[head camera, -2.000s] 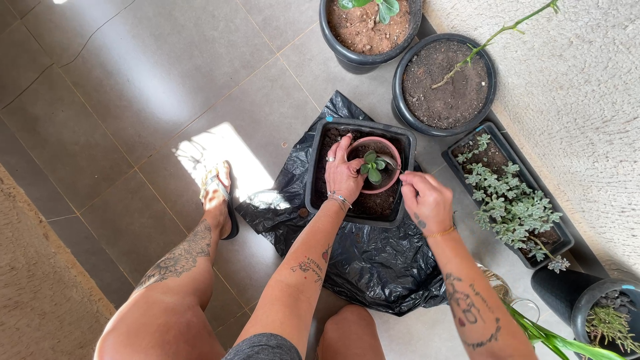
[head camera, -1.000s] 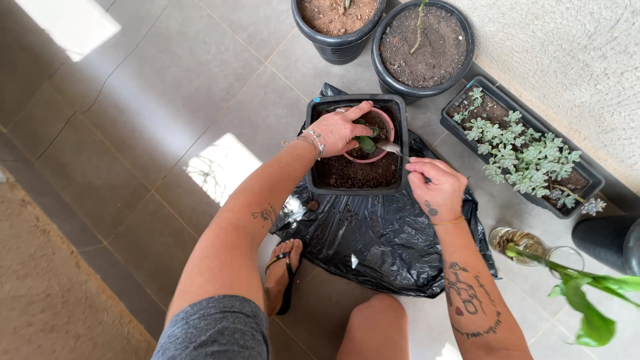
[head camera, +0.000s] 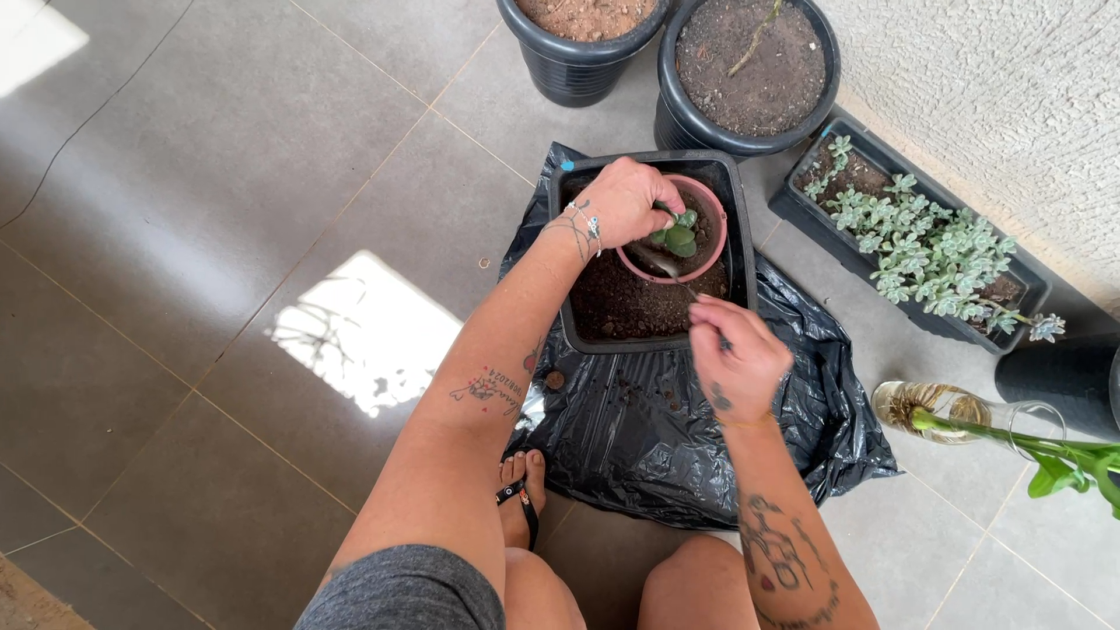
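Observation:
A round pink plastic pot (head camera: 719, 229) sits inside a square black plastic planter (head camera: 745, 254) that holds dark soil (head camera: 621, 302). From the soil of the pink pot grows a small green-leaved plant (head camera: 680, 238). My left hand (head camera: 626, 197) reaches over the planter, its fingertips pinching the plant's leaves or stem. In my right hand (head camera: 737, 350), at the planter's lower right, is the thin handle of a metal spoon (head camera: 663, 262). The spoon's bowl lies in the pink pot, below the plant. Under the planter spreads a black plastic bag (head camera: 647, 437) with soil crumbs on it.
Two round black pots (head camera: 669, 87) (head camera: 577, 52) with soil stand behind the planter. To the right, a long black trough (head camera: 875, 262) of succulents (head camera: 936, 249) runs along a textured wall (head camera: 980, 105). A glass vase (head camera: 932, 407) with a rooted green stem and another black pot (head camera: 1059, 385) are at right.
My left hand remains at the plant. The spoon's bowl, at the pink pot's right side a second ago, is now at its lower part. The view has shifted.

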